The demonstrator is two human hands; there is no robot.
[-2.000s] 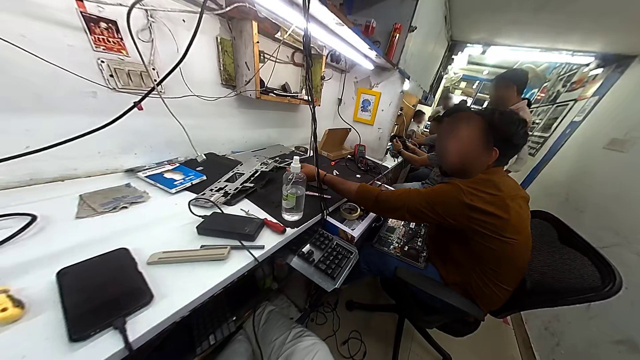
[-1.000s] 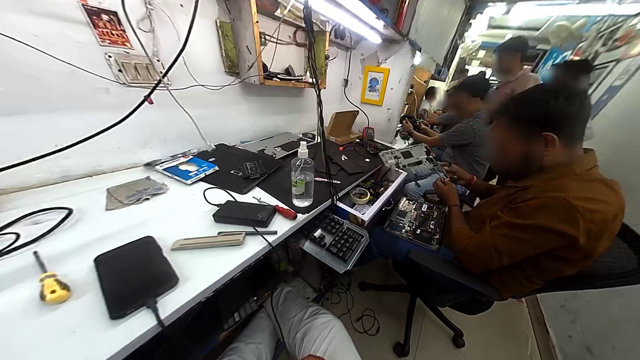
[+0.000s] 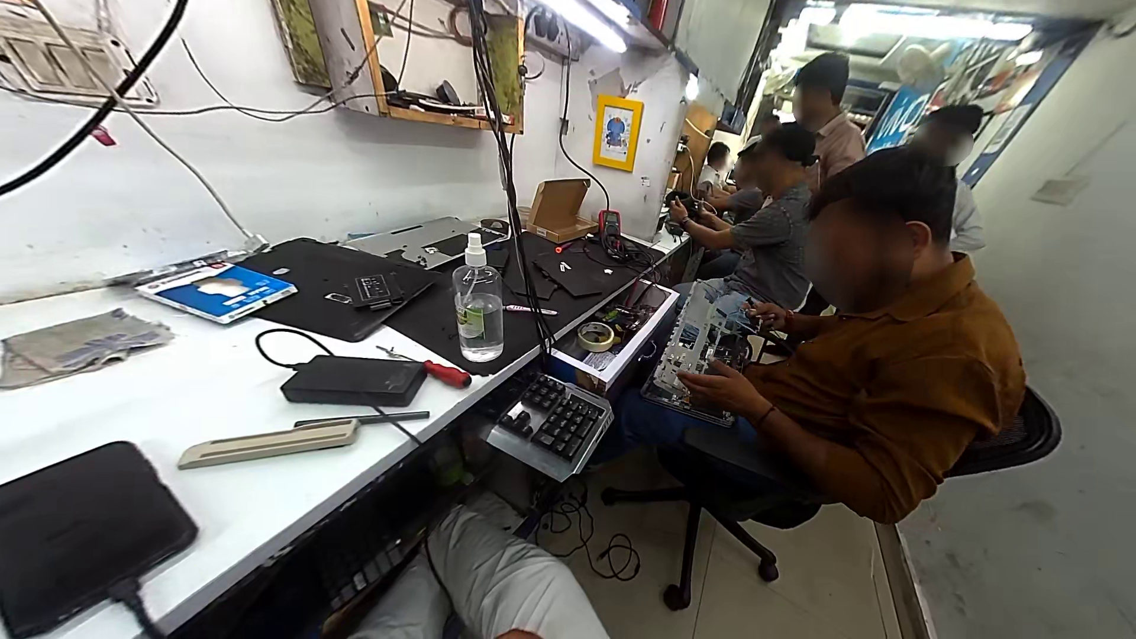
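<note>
Neither of my hands shows clearly; a small patch of skin at the bottom edge, by my light trousers, cannot be told as a hand. On the white workbench [image 3: 257,515] lie a black phone-like device [image 3: 89,532] with a cable, a beige-handled tool [image 3: 269,443], a black power adapter [image 3: 355,380] and a red-handled screwdriver [image 3: 447,374]. A clear spray bottle [image 3: 479,311] stands on the dark mat. Further left are a grey cloth [image 3: 84,348] and a blue-and-white packet [image 3: 217,291], beside a black laptop panel [image 3: 333,284].
At right, a seated co-worker in a brown shirt [image 3: 896,382] has both hands at an opened laptop chassis [image 3: 701,355] on the lap. A keyboard [image 3: 555,424] juts from below the bench edge, near an open drawer [image 3: 612,377] holding tape. Cables hang before the wall and lie on the floor.
The co-worker's arm, earlier stretched over the bench near the bottle, is back at the lap. A silver laptop frame seen earlier on the bench's mat has left that spot. The view has shifted.
</note>
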